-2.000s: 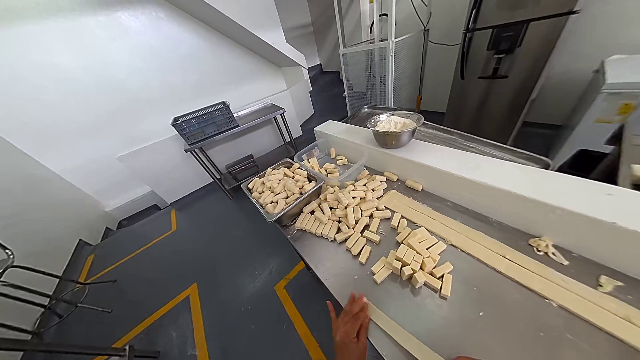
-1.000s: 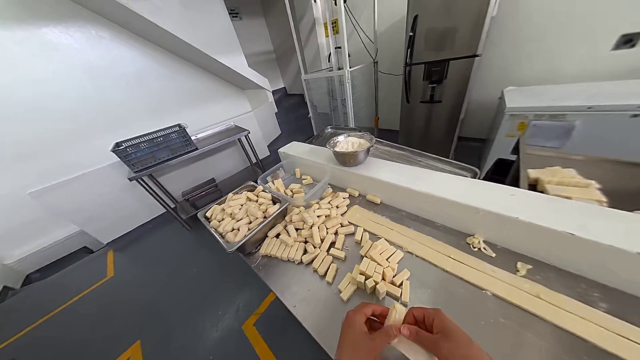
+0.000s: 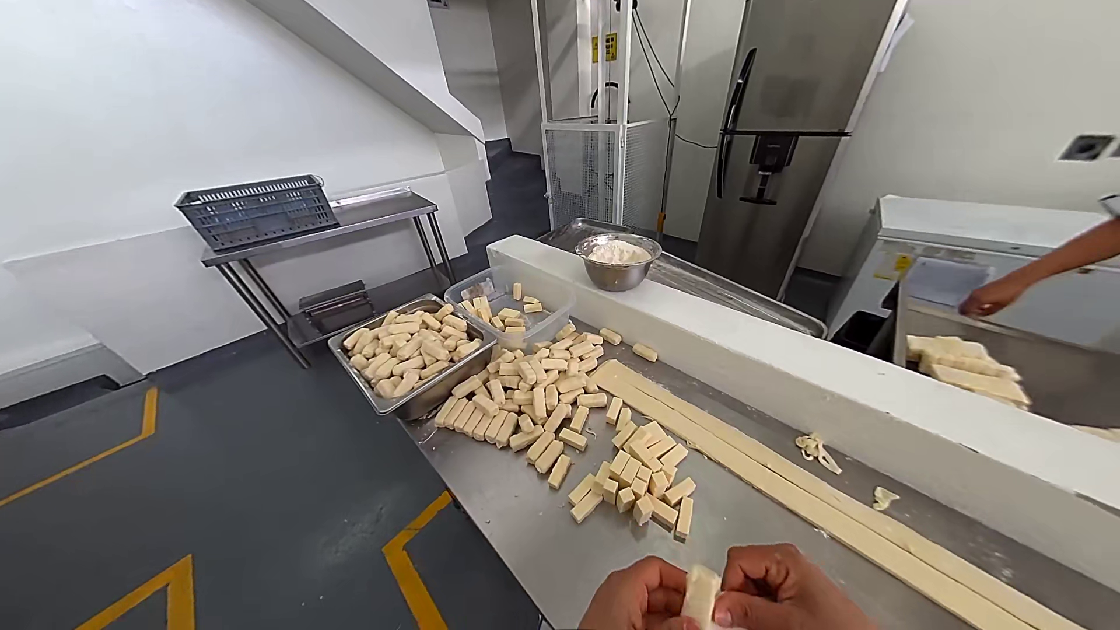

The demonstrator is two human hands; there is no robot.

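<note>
At the bottom of the head view, my left hand (image 3: 639, 595) and my right hand (image 3: 783, 591) pinch one pale block wrapped in dough (image 3: 701, 597) between them. Just beyond them lies a pile of cut pale blocks (image 3: 643, 472) on the steel table. Wrapped pieces (image 3: 534, 394) are heaped farther back, some lined up along the table edge. Long flat dough strips (image 3: 787, 494) run side by side to the right. A steel pan (image 3: 429, 398) full of wrapped pieces stands at the table's far left corner.
A clear plastic tub (image 3: 560, 319) holds several pieces. On the white ledge (image 3: 744, 324) stands a steel bowl (image 3: 617, 280) of white powder. Dough scraps (image 3: 815, 451) lie near the ledge. Another person's arm (image 3: 1050, 267) reaches over stacked pale slabs (image 3: 971, 367) at the right.
Two seconds ago one open hand was over the table near a short strip; now both hands hold a piece. The other person's arm has come into view. The view has turned right.
</note>
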